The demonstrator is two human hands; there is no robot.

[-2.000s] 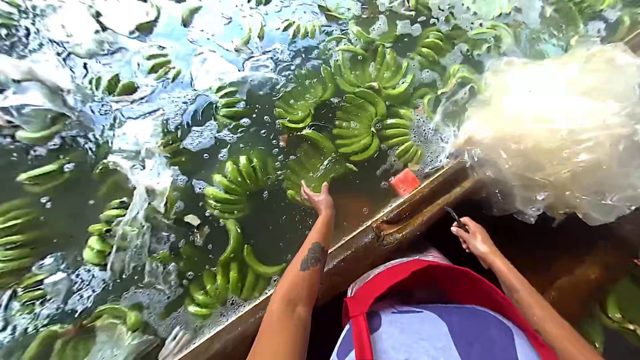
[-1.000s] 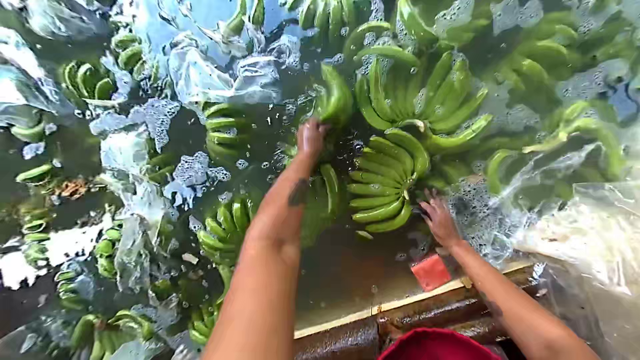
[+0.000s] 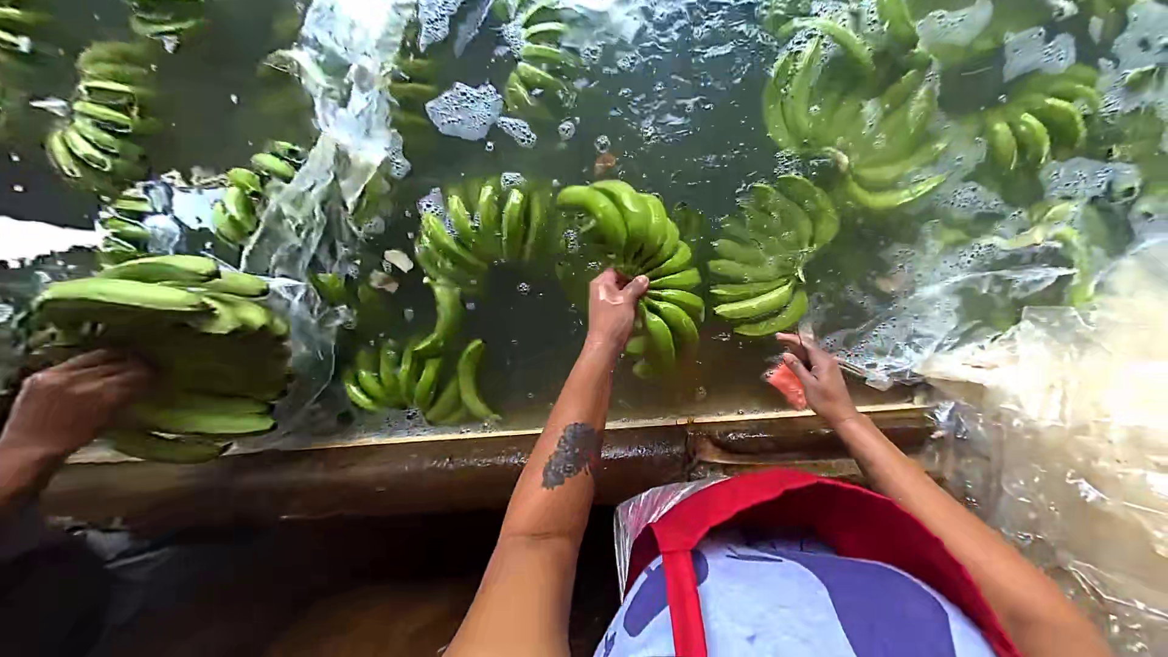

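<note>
My left hand (image 3: pixel 616 306) grips the crown of a hand of green bananas (image 3: pixel 671 265), which lies partly in the water with its fingers fanned upward and to the right. My right hand (image 3: pixel 817 374), fingers bent, is over the tank's near edge beside a red block-like object (image 3: pixel 787 383). Whether it holds anything is unclear. Just above it, another hand of green bananas (image 3: pixel 771 255) floats, apart from my fingers. More green banana hands (image 3: pixel 488 228) lie in the water to the left of my left hand.
The tank's wet rim (image 3: pixel 365 470) runs across in front of me. At far left a co-worker's hand (image 3: pixel 73 401) holds a large banana hand (image 3: pixel 182 356). Clear plastic film (image 3: pixel 315 182) floats at left; more plastic (image 3: pixel 1077 438) is heaped at right.
My left hand now grips a banana crown near the rim; one second ago it was farther out in the water. A co-worker's hand with bananas has come into view at left. The view has shifted.
</note>
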